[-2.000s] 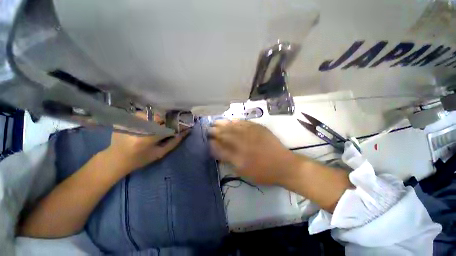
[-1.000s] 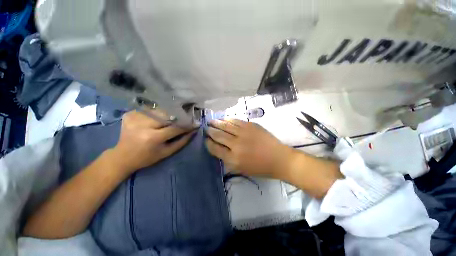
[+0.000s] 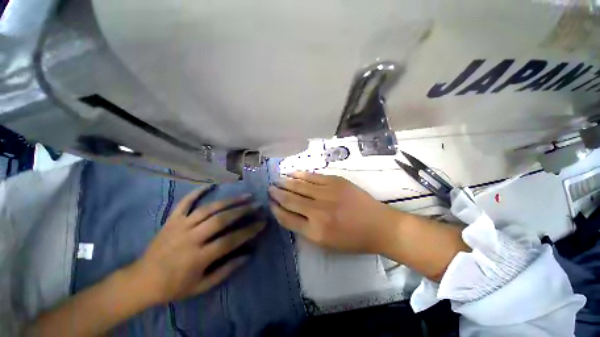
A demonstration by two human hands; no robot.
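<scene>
The blue-grey garment piece [image 3: 230, 303] lies under both hands and runs up to the presser foot [image 3: 249, 160] at the left end of the machine head. It has long dark seam lines and a small white label [image 3: 85, 251] at its left. My left hand [image 3: 204, 243] lies on the cloth with fingers spread, below the foot. My right hand [image 3: 322, 207] rests its fingertips on the cloth's right edge, just right of and below the foot. The needle tip cannot be made out.
The cream machine head [image 3: 263, 66] fills the top, with a slotted shiny bracket [image 3: 368, 105]. Open dark thread snips [image 3: 426, 176] lie on the white bed right of my right hand, their handles partly under my white cuff [image 3: 500, 276]. Dark cloth hangs at the far right.
My left hand has moved down from the foot and its fingers have spread. More cloth and the white label show at left. My right hand has shifted slightly down.
</scene>
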